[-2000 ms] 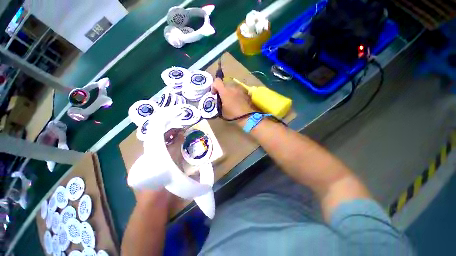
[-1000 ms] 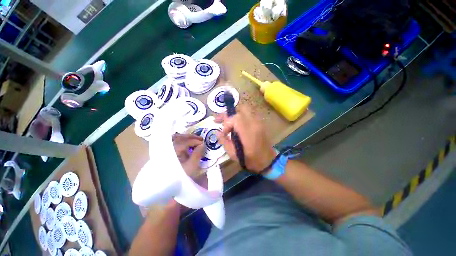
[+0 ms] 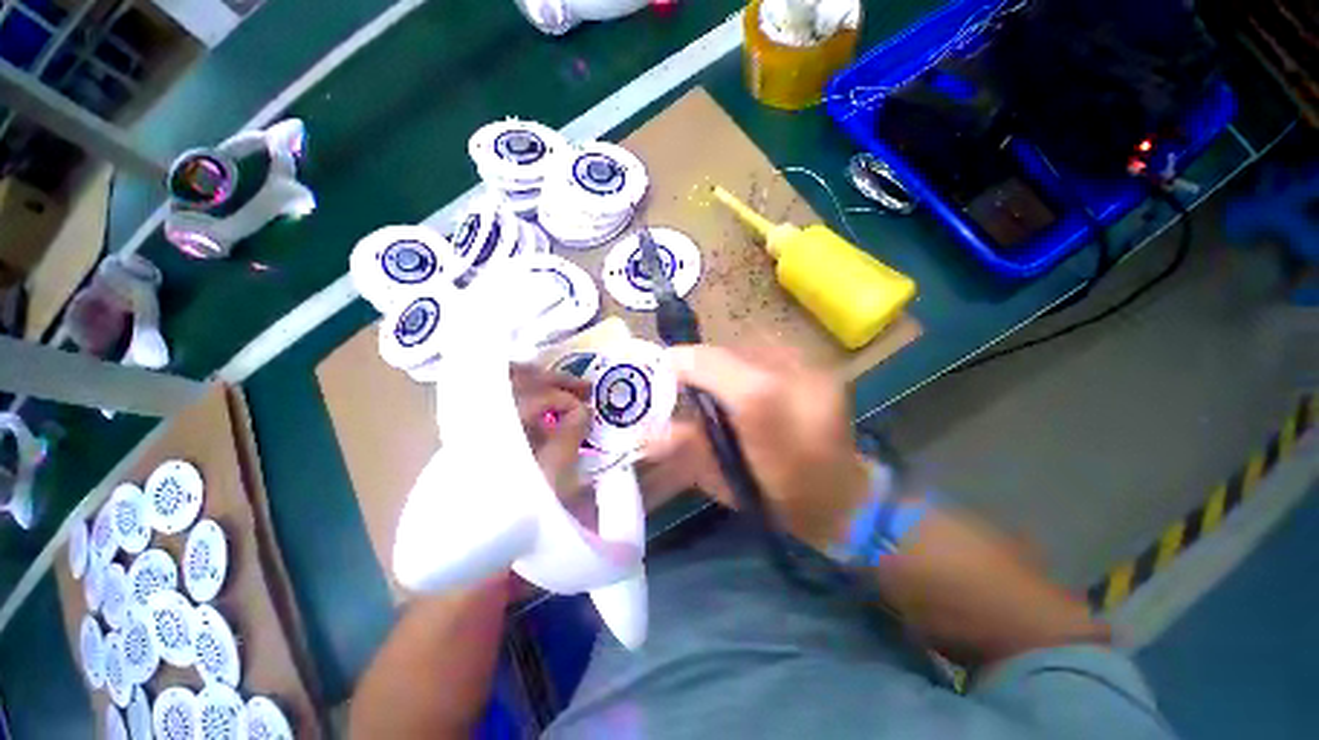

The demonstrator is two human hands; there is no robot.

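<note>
The white curved fan housing (image 3: 470,513) lies over the cardboard in front of me. A white motor cover with a dark ring (image 3: 625,393) is at its open end. My left hand (image 3: 550,412) is inside the curve of the housing, partly hidden by it, with fingertips at the cover's left edge. My right hand (image 3: 774,434) is slightly blurred and holds the black soldering iron (image 3: 668,297), its tip pointing away from me over a separate motor cover (image 3: 650,270). My right fingertips are at the held cover's right edge. The circuit board is hidden.
Stacked motor covers (image 3: 590,188) stand on the cardboard (image 3: 705,130) ahead. A yellow squeeze bottle (image 3: 846,289) lies at right. Beyond are a yellow tub (image 3: 783,72) with white wadding and a blue tray (image 3: 1013,265) with black units. Grille covers (image 3: 174,626) lie at left; more housings (image 3: 239,192) stand ahead left.
My left hand has come up inside the housing. My right hand has come back from the stacked covers with the iron, and a motor cover now sits at the housing's open end.
</note>
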